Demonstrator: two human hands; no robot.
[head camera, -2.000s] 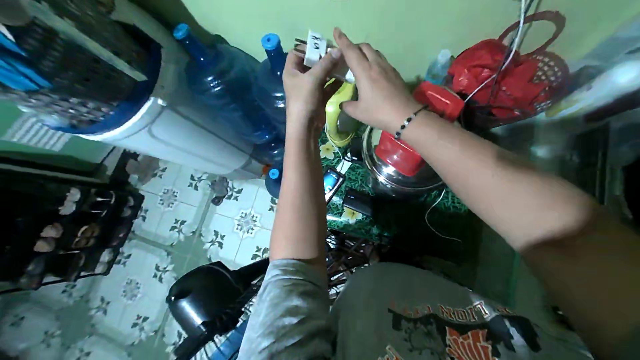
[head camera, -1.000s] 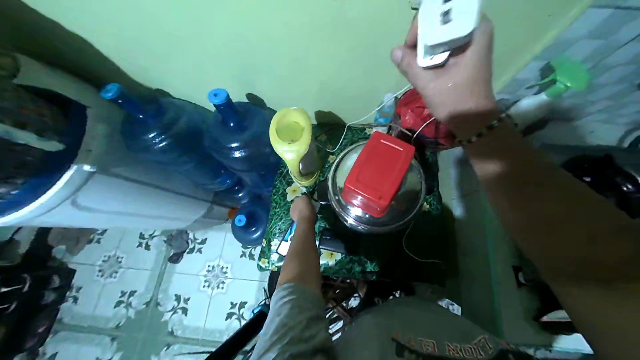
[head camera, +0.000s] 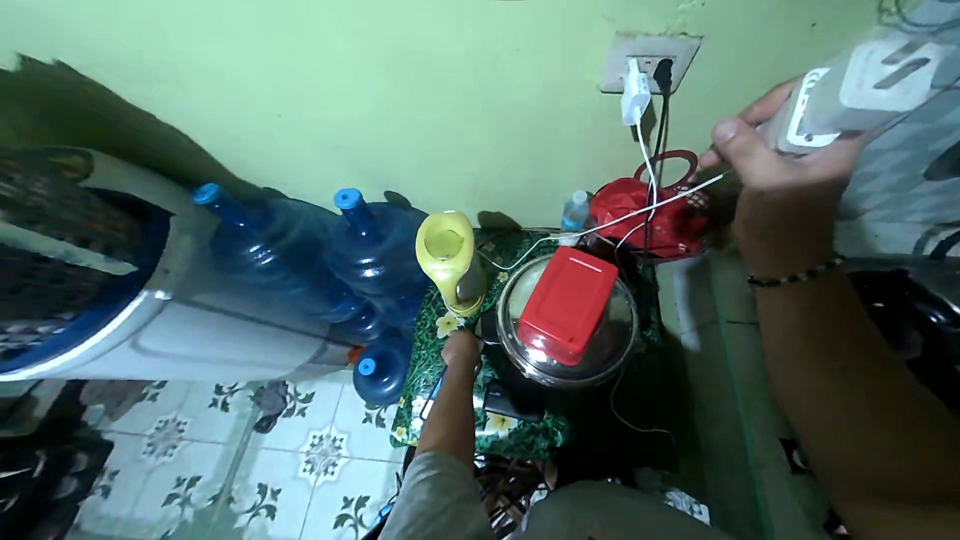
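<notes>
My right hand (head camera: 787, 150), with a beaded bracelet at the wrist, holds a white charger or adapter (head camera: 862, 97) at the upper right; a white cable (head camera: 682, 193) runs from near its fingers over the table. My left hand (head camera: 460, 349) is low over the floral green tablecloth (head camera: 424, 360), beside the handle of a round metal pot with a lid (head camera: 626, 330); its fingers are too unclear to read. A red plastic container (head camera: 570, 304) lies on the lid. A yellow pitcher (head camera: 448, 259) stands just beyond my left hand. A black object (head camera: 510, 401) lies nearer me.
A wall outlet (head camera: 651, 64) holds a white plug and a black plug. Below it are a red bag (head camera: 645, 214) and a small bottle (head camera: 576, 210). Blue water jugs (head camera: 379, 251) stand left of the table, beside a large white tub (head camera: 217, 345). The floor (head camera: 322, 450) is tiled.
My hands were together around the white object; they are now apart. My left hand has come down to the tablecloth, while my right hand keeps the white object. The view has shifted, bringing the outlet in.
</notes>
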